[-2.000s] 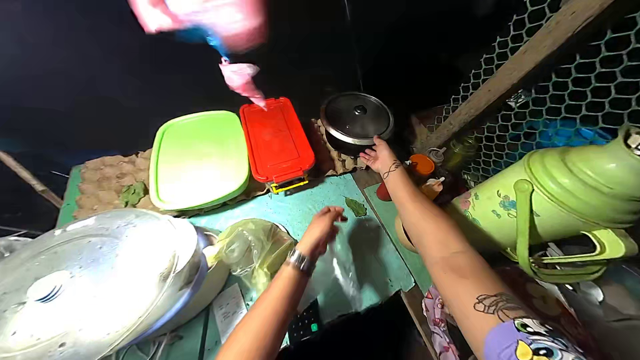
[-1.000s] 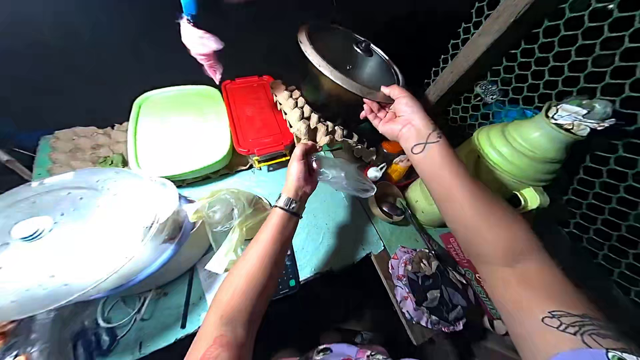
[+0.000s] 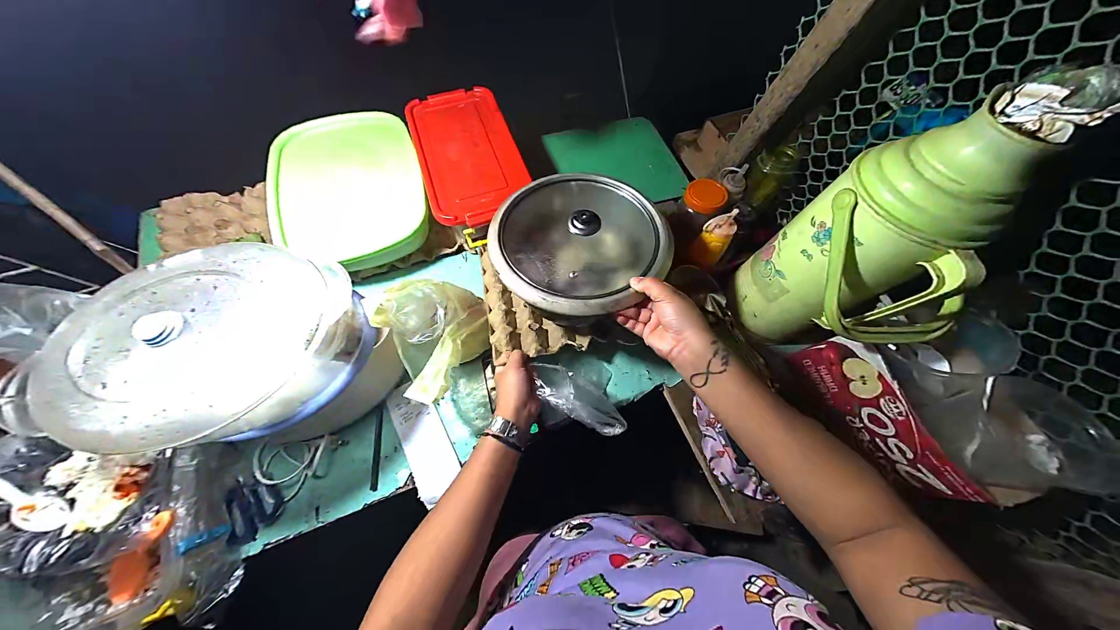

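Note:
My right hand [image 3: 661,319] grips the near right rim of a round pot with a glass lid [image 3: 538,254]; the thumb is on top and the fingers curl under the edge. Beneath the pot lies a cardboard egg tray [image 3: 516,319], whose near end my left hand [image 3: 516,389] holds. A clear plastic bag [image 3: 577,402] hangs beside my left fingers; whether they also hold it, I cannot tell. The lid's black knob [image 3: 584,222] faces up.
Left stands a large lidded pot [image 3: 201,332], with a yellowish plastic bag [image 3: 429,324] beside it. Behind are a green-lidded container [image 3: 346,188] and a red-lidded box [image 3: 468,157]. Right are sauce bottles [image 3: 716,236], a green thermos jug [image 3: 875,219] and wire mesh [image 3: 945,52].
The lidded pot, raised and tilted in my right hand a second ago, is now lower and nearer, over the egg tray. The egg tray has come nearer, with my left hand at its end.

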